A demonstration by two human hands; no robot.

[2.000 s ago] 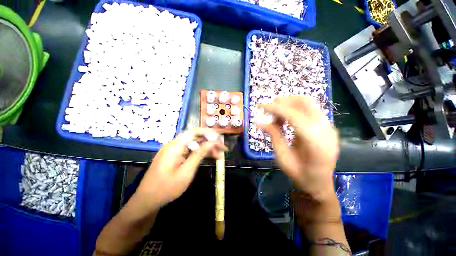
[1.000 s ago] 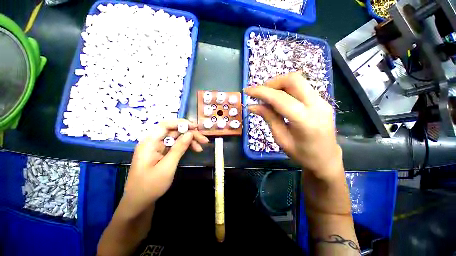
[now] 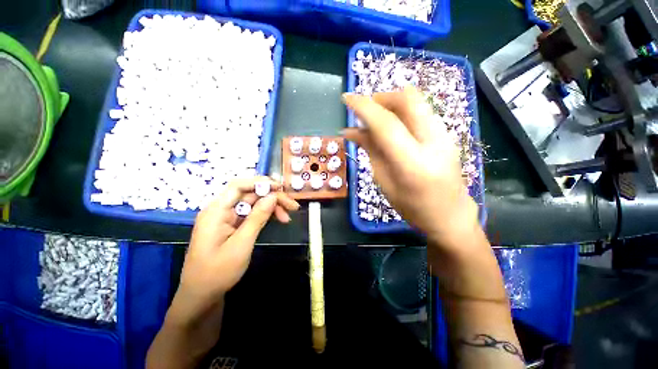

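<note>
The orange-brown loading fixture (image 3: 286, 189) lies between the trays, with white round pieces around its dark centre hole. Its pale handle (image 3: 316, 274) points toward me. My left hand (image 3: 242, 220) is at the fixture's left edge and holds white housings (image 3: 243, 208) between its fingers, one of them near the fingertips. My right hand (image 3: 411, 155) is raised over the left side of the right parts tray (image 3: 351, 205), fingers bent toward the fixture. Whether a small part is between its fingertips cannot be made out.
The left parts tray (image 3: 90, 184) holds white housings. A rear blue bin (image 3: 288, 18) lies beyond. The bench press (image 3: 577, 108) stands at right and a green-framed fan (image 3: 54, 108) at left. Blue bins (image 3: 148, 288) sit below the bench edge. A clear bag (image 3: 85, 7) is at top left.
My left hand has moved left from the handle top to the fixture's left edge, still with housings. My right hand has risen and moved slightly left. The view has shifted slightly.
</note>
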